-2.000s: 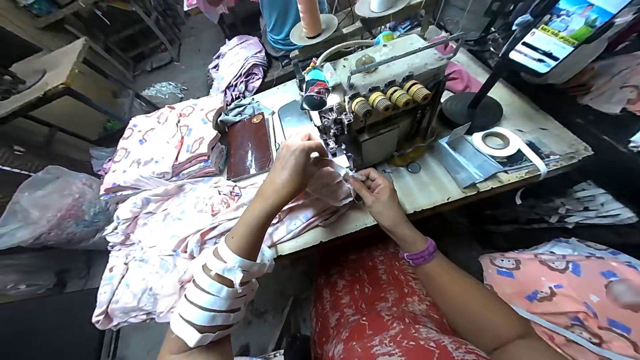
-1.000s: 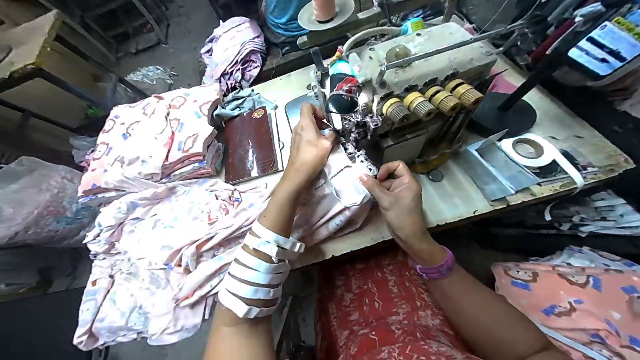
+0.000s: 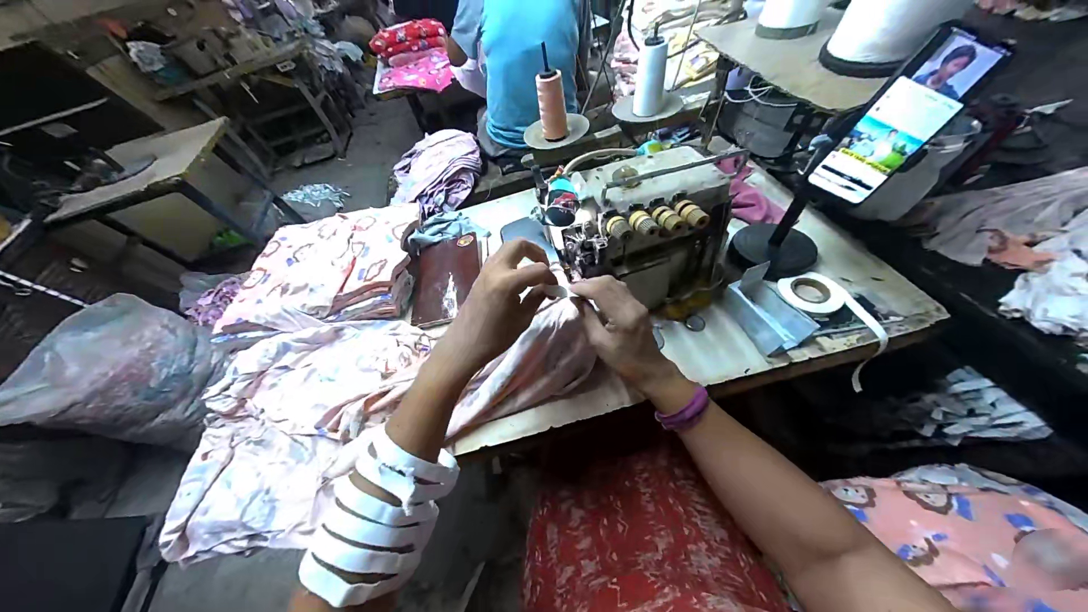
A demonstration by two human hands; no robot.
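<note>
Both hands pinch the pale printed fabric [image 3: 544,361] just in front of the overlock sewing machine [image 3: 667,221]. My left hand [image 3: 508,297] grips a narrow white edge of it between thumb and fingers; white strips wrap that forearm. Close beside it, my right hand [image 3: 619,323] holds the same edge, with a purple band on the wrist. The machine's presser area is just beyond the fingertips and partly hidden. More of the printed cloth [image 3: 280,425] spreads left and hangs over the table's front edge.
A brown notebook [image 3: 446,279] and stacked printed pieces [image 3: 340,255] lie left. On the right are a metal bracket [image 3: 769,314], a roll of white tape [image 3: 812,291] and a phone [image 3: 909,115] on a stand. A person in blue [image 3: 531,72] sits beyond thread cones.
The view has tilted up since one second ago. My left hand has come back from beside the machine's presser area, closer to my right hand at the fabric edge.
</note>
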